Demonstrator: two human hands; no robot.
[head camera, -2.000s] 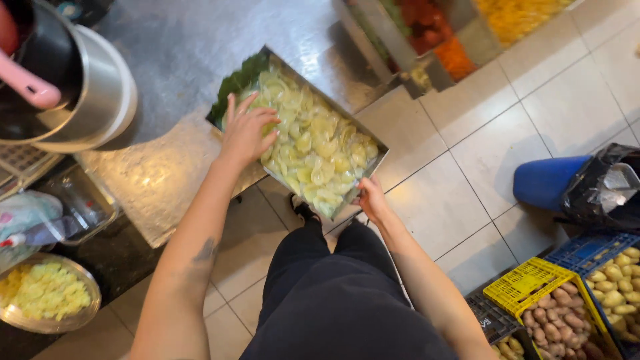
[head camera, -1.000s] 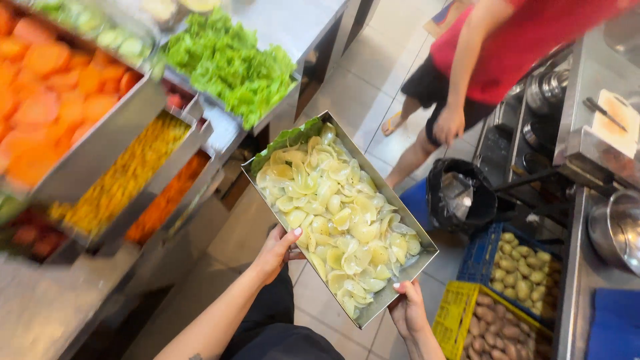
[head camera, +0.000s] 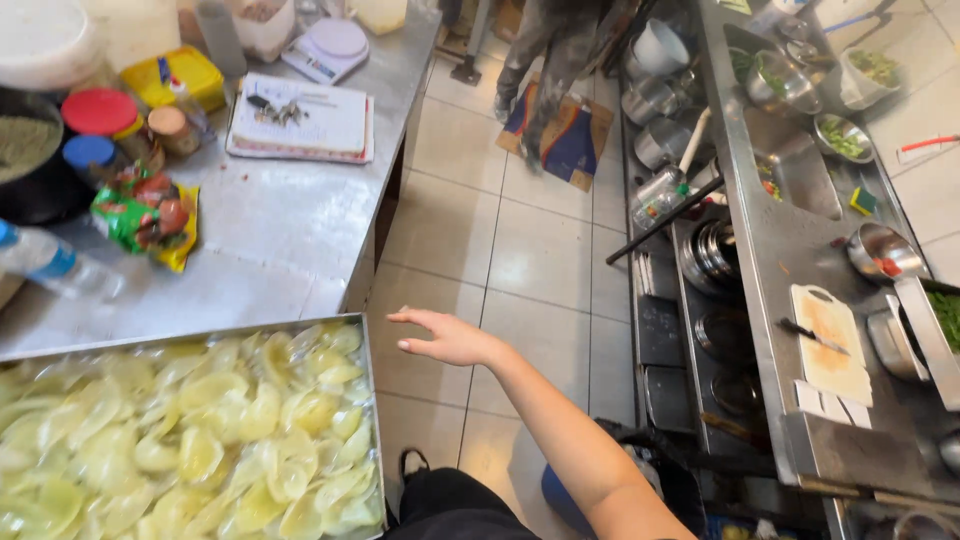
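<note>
A rectangular metal tray (head camera: 373, 420) full of pale yellow-green, translucent leaf-like pieces (head camera: 202, 450) fills the lower left; its far edge lies over or against the steel worktop. My right hand (head camera: 442, 337) is off the tray, just right of its far right corner, with fingers apart and nothing in them. My left hand is out of view, so its hold on the tray cannot be seen.
On the steel worktop (head camera: 262, 225) are a notebook (head camera: 300, 120), a kitchen scale (head camera: 326, 49), jars, a plastic bottle (head camera: 60, 262) and a colourful packet (head camera: 142, 214). A person (head camera: 540, 60) stands on cardboard ahead. At right, a sink counter holds bowls, a cutting board (head camera: 832, 345) and a knife (head camera: 814, 336).
My right hand has let go of the tray, which both hands held a second ago. The view has swung to another worktop, and the tray now shows at lower left.
</note>
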